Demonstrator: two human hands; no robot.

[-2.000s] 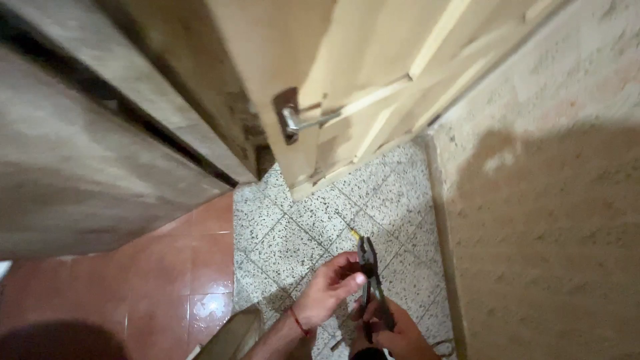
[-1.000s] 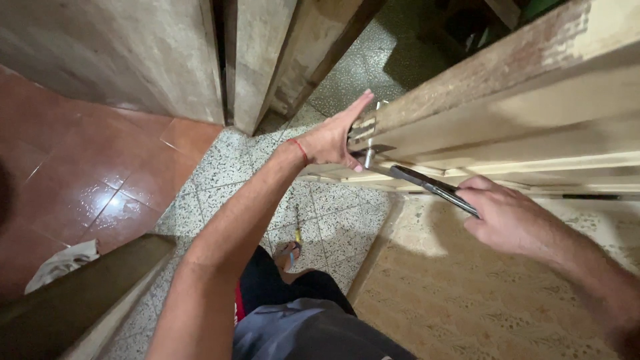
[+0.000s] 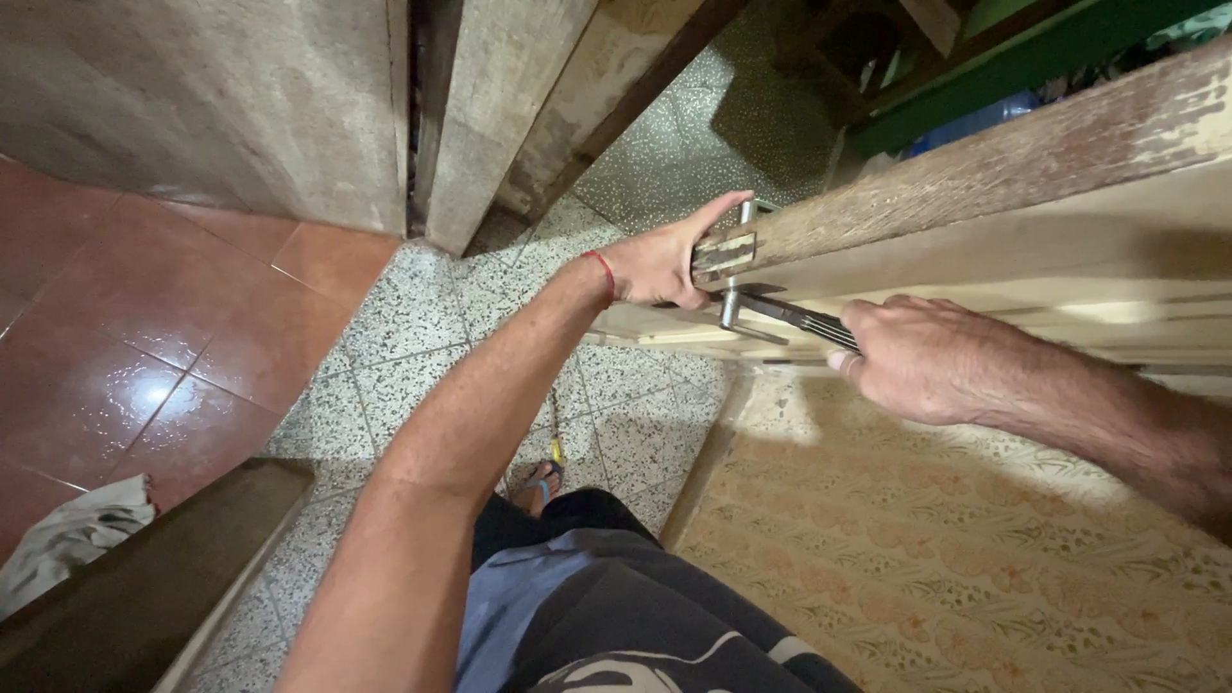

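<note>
My left hand point(image 3: 664, 265), with a red string at the wrist, is braced around the edge of a worn wooden door point(image 3: 943, 202), its fingers and thumb spread on either side. Metal lever handles point(image 3: 731, 306) stand out from both faces of the door near that hand. In my right hand point(image 3: 914, 361) are the handles of dark pliers point(image 3: 799, 320), whose jaws reach the near handle where it meets the door. Whether the jaws grip it cannot be told. A screwdriver with a yellow part point(image 3: 555, 449) lies on the speckled floor beside my sandaled foot point(image 3: 537, 489).
Wooden door frame parts point(image 3: 510, 115) rise at the upper left. A patterned wall point(image 3: 962, 539) is at the lower right. A wooden panel edge point(image 3: 154, 568) and a pale cloth point(image 3: 82, 529) are at the lower left, near red tiles point(image 3: 144, 318). Green shelving stands beyond the door.
Both hands were together on the pliers two seconds ago; now the left is on the door edge and the right holds the pliers at the handle. The view has shifted strongly.
</note>
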